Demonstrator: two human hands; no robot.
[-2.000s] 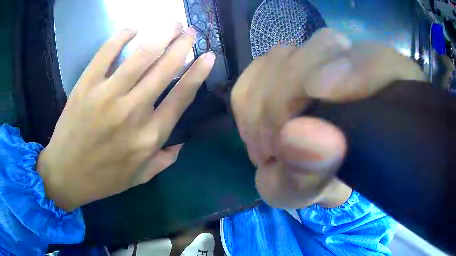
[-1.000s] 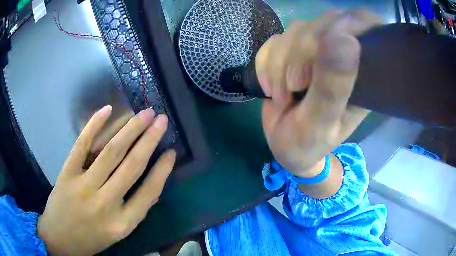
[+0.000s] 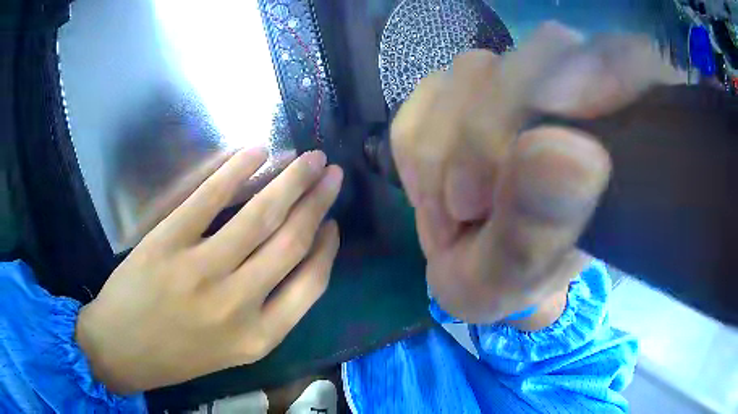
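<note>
The device unit shows a silver-grey mirror-like sheet (image 3: 129, 105) inside a wide black border at the upper left. A dark strip (image 3: 301, 61) with shiny round spots and a thin red wire (image 3: 318, 105) runs along the sheet's right side. My left hand (image 3: 218, 267) lies flat with its fingertips on the sheet's lower right corner and the strip's end, holding nothing. My right hand (image 3: 494, 194) is shut round the thick dark electric screwdriver (image 3: 672, 194), blurred and close to the camera. Its nose points left at the black border's right side; the bit tip cannot be made out.
The round perforated screw tray (image 3: 437, 48) stands behind my right hand, with dark screws at its right side. The dark green bench (image 3: 364, 299) ends at a front edge before my blue smock. A white surface (image 3: 688, 348) is at the lower right, a blue object (image 3: 701, 50) at the upper right.
A second ago the screwdriver's nose was over the screw tray; now it is left of it, by the unit's border. The bright reflection on the sheet has returned as the view shifted.
</note>
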